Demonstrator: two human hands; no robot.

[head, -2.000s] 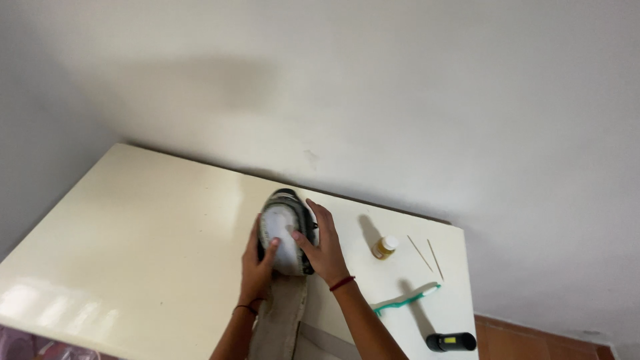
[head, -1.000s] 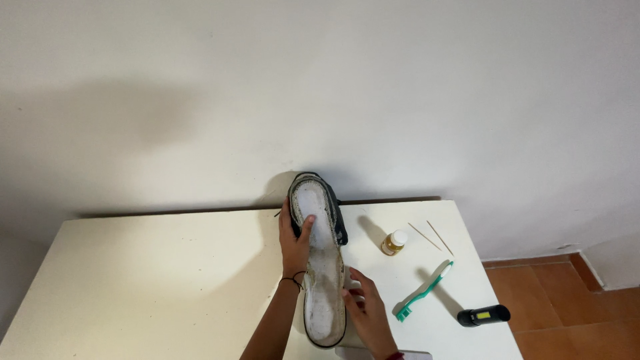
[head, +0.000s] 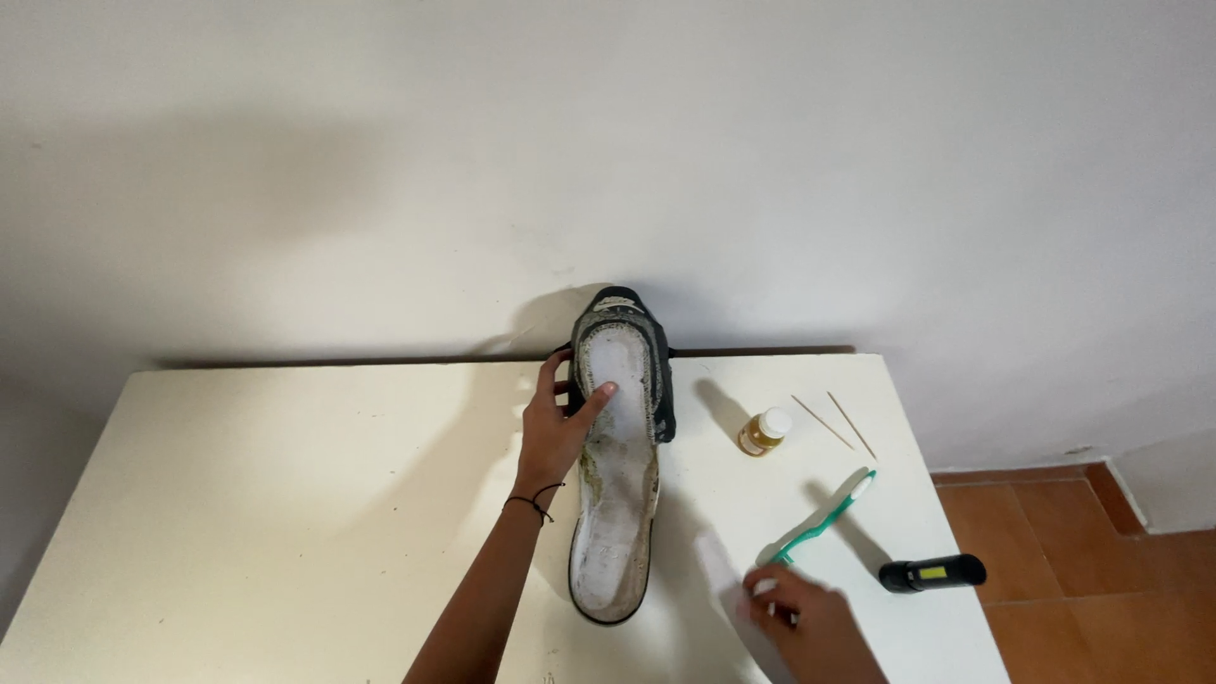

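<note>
A worn shoe sole [head: 617, 560] with its dark fabric upper [head: 622, 309] folded toward the wall lies lengthwise, its pale inner face up, stained and with some green along one side. My left hand [head: 556, 427] grips its upper part from the left, thumb on the pale surface and fingers around the dark edge. Near the table's front, my right hand [head: 807, 617] is partly blurred, with a blurred whitish flat strip [head: 717, 565] between its fingers. A green toothbrush [head: 822, 527] lies just beyond the right hand.
A small bottle of amber liquid with a white cap [head: 765, 432] stands right of the shoe. Two thin wooden sticks [head: 836, 423] lie beyond it. A black flashlight [head: 931, 573] is near the right edge of the white table [head: 285, 494]. The wall borders the back.
My right hand has left the shoe's lower end and moved right, now with the whitish strip. My left hand stays on the shoe. Two seconds ago both hands held its upper part.
</note>
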